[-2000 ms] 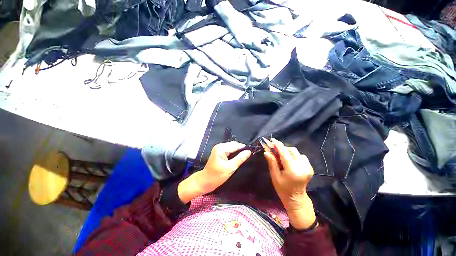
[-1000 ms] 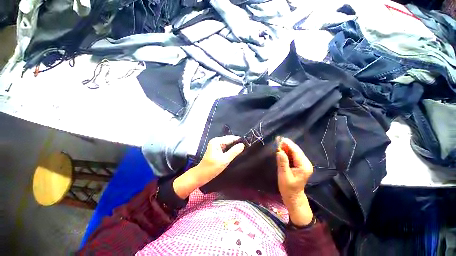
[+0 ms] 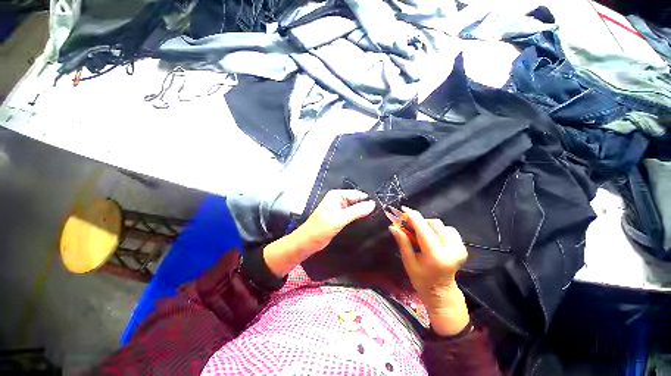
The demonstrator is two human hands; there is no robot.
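Note:
A dark denim jacket (image 3: 456, 169) with pale stitching lies over the table edge and my lap. My left hand (image 3: 335, 219) pinches a small stitched part of it between thumb and fingertips. My right hand (image 3: 432, 250) holds small thread snips (image 3: 397, 217), with an orange-red glint and a metal tip. The tip is at the stitched part, close to my left fingertips. Most of the snips is hidden in my right hand. Whether a thread lies between the blades is too small to tell.
Light denim garments (image 3: 346, 55) are heaped beyond the jacket. Mid-blue denim garments (image 3: 555, 88) lie at the right. Pale cord loops (image 3: 187, 87) and a dark tangle lie on the white table (image 3: 96, 136). A round wooden stool (image 3: 90, 235) stands left, beside a blue object (image 3: 184, 257).
My right hand was drawn back to the right a second ago; it is now at the stitched part with the snips. The whole view has shifted slightly.

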